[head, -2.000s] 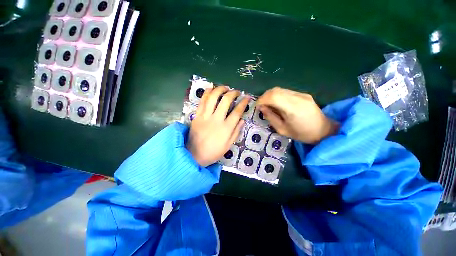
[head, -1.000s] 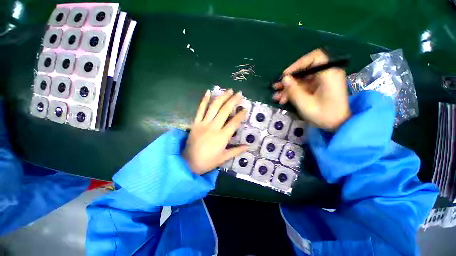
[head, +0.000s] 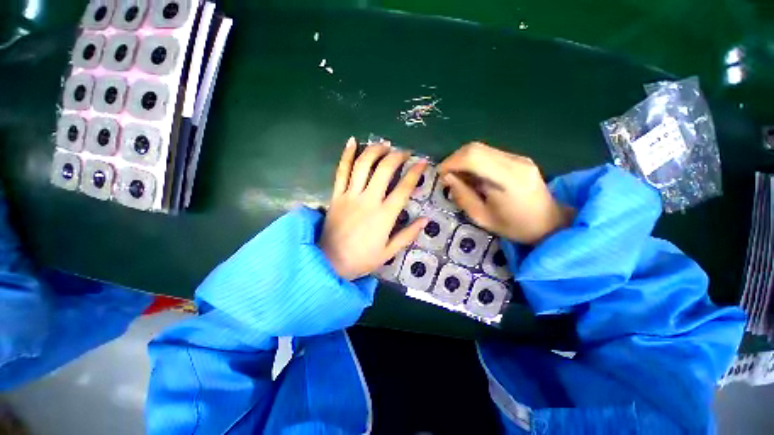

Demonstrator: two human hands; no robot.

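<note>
A sheet of pale grey rounded pads with dark round centres [head: 432, 229] lies tilted on the bench. My left hand [head: 367, 208] rests flat on its left part, fingers spread, covering several pads. My right hand [head: 501, 194] is bent over the sheet's upper right part, fingertips together at a pad near the top edge. The slim black tool seen in it a second ago is hidden now, and none shows on the bench. A loose heap of thin gold and silver slivers [head: 419, 110] lies beyond the sheet.
A thick stack of similar pad sheets [head: 110, 93] stands at the left. A crinkled clear bag with a white label [head: 664, 151] lies at the right. A second striped stack [head: 758, 255] is at the far right. White specks [head: 325, 65] lie on the bench [head: 263, 93]. Another blue sleeve [head: 76, 319] shows lower left.
My right hand has come down from beyond the sheet to its pads, and the black tool has gone out of sight. My left hand still rests on the sheet.
</note>
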